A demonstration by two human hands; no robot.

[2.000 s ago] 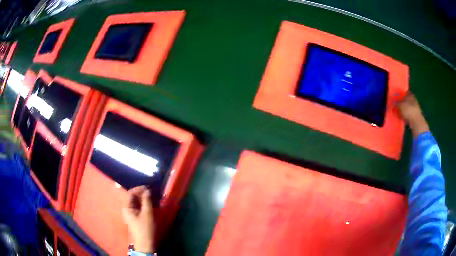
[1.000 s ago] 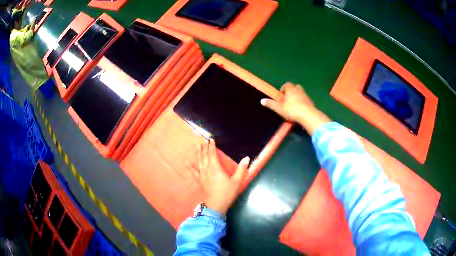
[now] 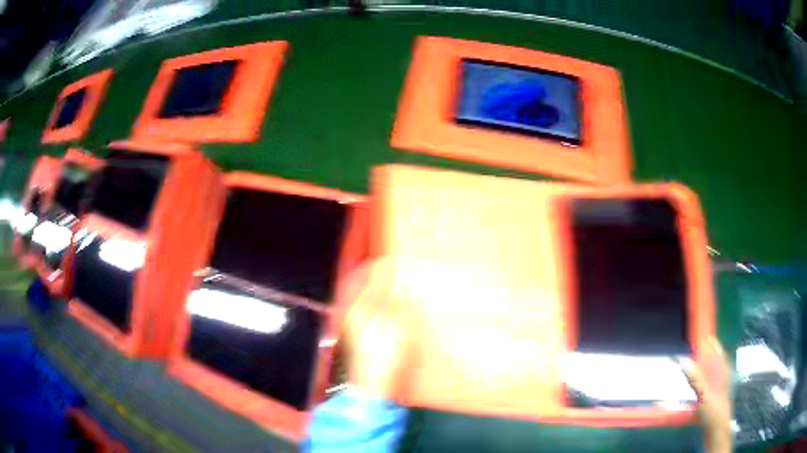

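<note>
A wide orange foam tray [image 3: 478, 292] is in front of me, washed bright by glare. A dark-screened tablet [image 3: 630, 274] sits in its right part, with a white reflection along its lower end. My left hand [image 3: 380, 336] is blurred and holds the tray's left edge. My right hand [image 3: 715, 398] is partly cut off by the bottom of the picture and holds the tray's lower right edge. Finger details are blurred. Left of it, another foam tray [image 3: 184, 354] bears two dark tablets [image 3: 279, 239], one above the other.
On the green bench [image 3: 345, 97], a foam pad [image 3: 522, 157] bears a tablet with a lit blue screen [image 3: 520, 99]. Two more padded tablets [image 3: 199, 88] lie at the back left. Stacked trays [image 3: 168, 292] stand at the left. Clear plastic [image 3: 765, 354] lies at the right.
My hands have left the tablet on the left tray and are now at the wide tray's sides. A tray with a tablet shows where a plain pad lay. The view has swung round.
</note>
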